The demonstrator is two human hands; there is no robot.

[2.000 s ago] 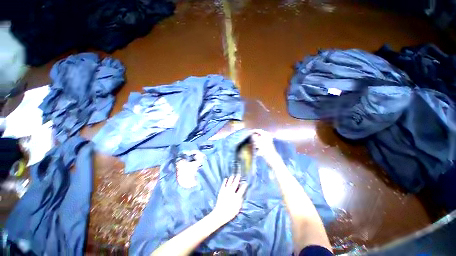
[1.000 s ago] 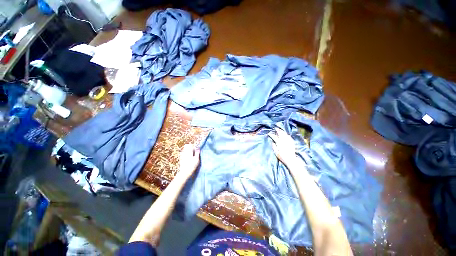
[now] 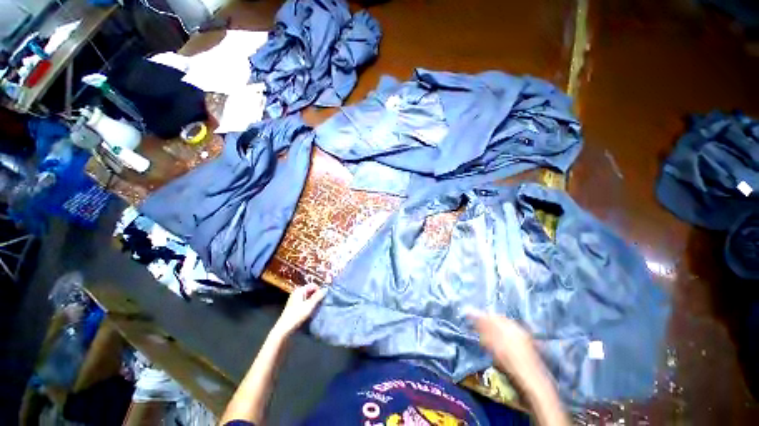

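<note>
A blue-grey garment (image 3: 574, 283) lies spread out in front of me, its shinier lining side up. Two oval armholes show at its far edge, with brown table visible through them. A small white label sits on its right part. My left hand (image 3: 306, 301) pinches the garment's left edge near the table's front edge. My right hand (image 3: 499, 333) is over the middle near part of the garment, blurred, with its fingers pointing left; whether it touches the cloth I cannot tell.
A crumpled grey pile (image 3: 474, 125) lies beyond the garment. A grey garment (image 3: 237, 195) hangs over the table's left edge, and a grey heap (image 3: 312, 54) lies behind it. White papers (image 3: 220, 71), yellow tape (image 3: 194, 132) and a white bottle (image 3: 116, 133) are left. A darker grey pile (image 3: 716, 170) is right.
My view has shifted, so things appear further right. My left hand has moved down along the garment's left edge. My right hand has left the armhole area and come nearer to me. The garment lies flatter.
</note>
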